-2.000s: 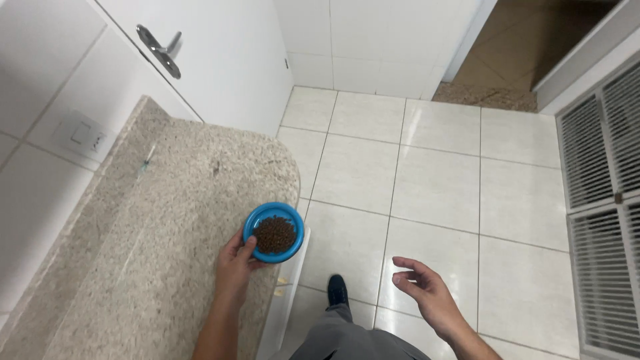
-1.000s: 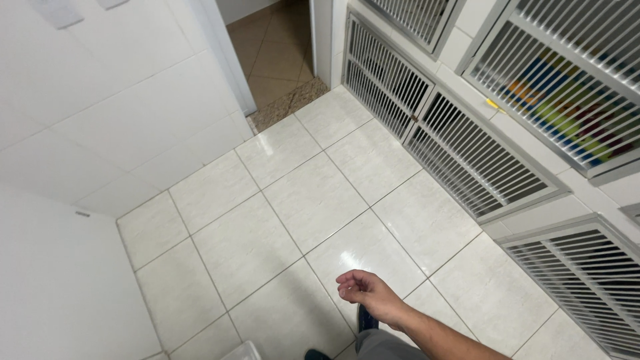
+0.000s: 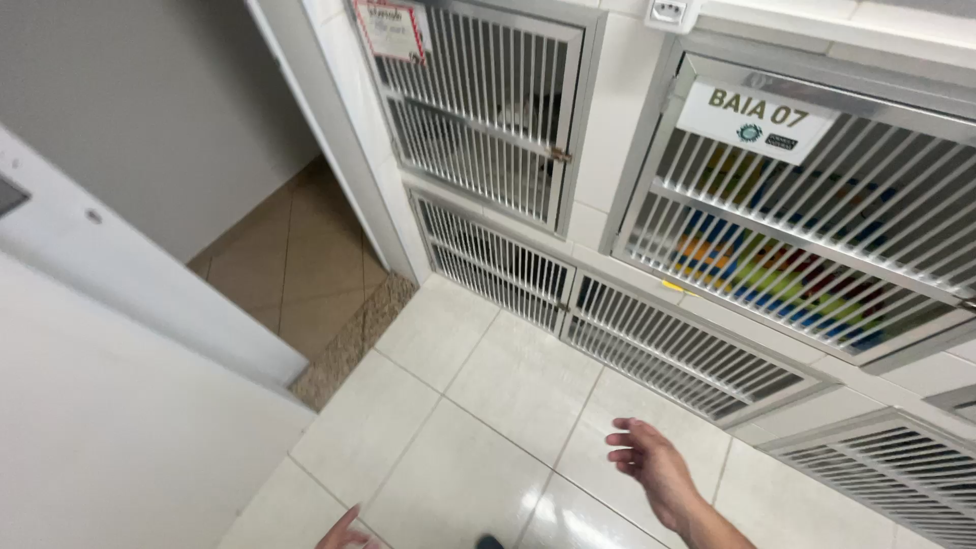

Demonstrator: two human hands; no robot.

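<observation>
My right hand [image 3: 648,465] hangs over the pale tiled floor [image 3: 465,457] with its fingers apart and nothing in it. Only a finger and part of my left hand [image 3: 351,534] show at the bottom edge, left of the middle; whether it holds anything cannot be seen. No bowl is in view. The upper barred cage door [image 3: 473,114] has a metal latch [image 3: 560,155], and something light and dark, unclear in kind, shows behind its bars. Through the bars of the cage door on the right [image 3: 808,229] a multicoloured lining [image 3: 778,282] is visible.
Low barred doors [image 3: 496,259] line the wall at floor level. On the left, a doorway with a granite threshold [image 3: 358,343] leads to a brown tiled floor [image 3: 282,267]. A power socket [image 3: 671,11] is at the top. A sign [image 3: 751,118] bearing writing hangs on the right cage.
The view has swung right to the cages. Two seconds ago my left hand held a blue bowl of brown kibble by a granite counter; bowl and counter are out of view. My right hand stays empty.
</observation>
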